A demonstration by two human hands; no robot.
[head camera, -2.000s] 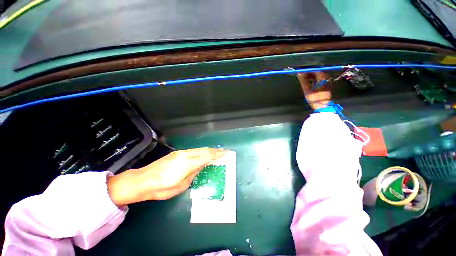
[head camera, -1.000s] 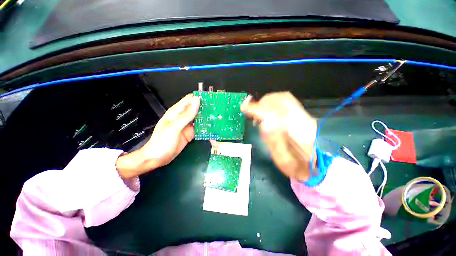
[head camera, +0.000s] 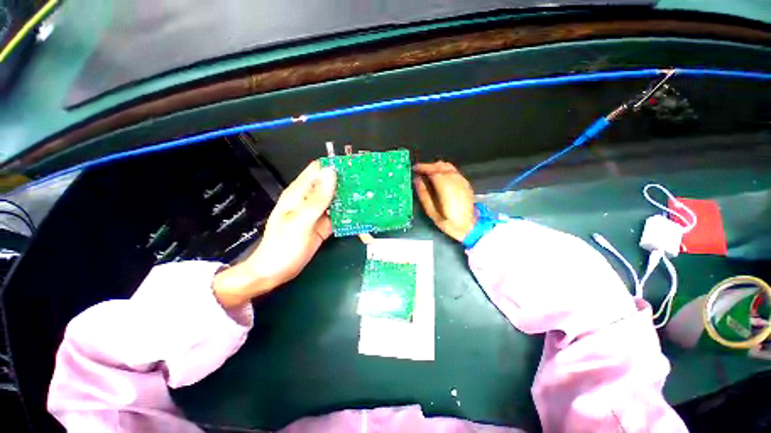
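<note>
A green circuit board with white specks is held up above the bench, silvery connectors on its top edge. My left hand grips its left edge, thumb on the face. My right hand, with a blue wrist strap, is at the board's right edge, fingers curled; whether it touches the board or holds anything is hidden. A smaller green board lies on a white sheet on the mat below.
A black tote with boards inside is at left. A blue ground wire crosses the bench, with a clip and cord. At right are a white adapter, a red card and a tape roll.
The board came into view in my left hand. My right hand came back from the dark strip to the board, and has turned at its right edge since one second ago. The view has shifted slightly.
</note>
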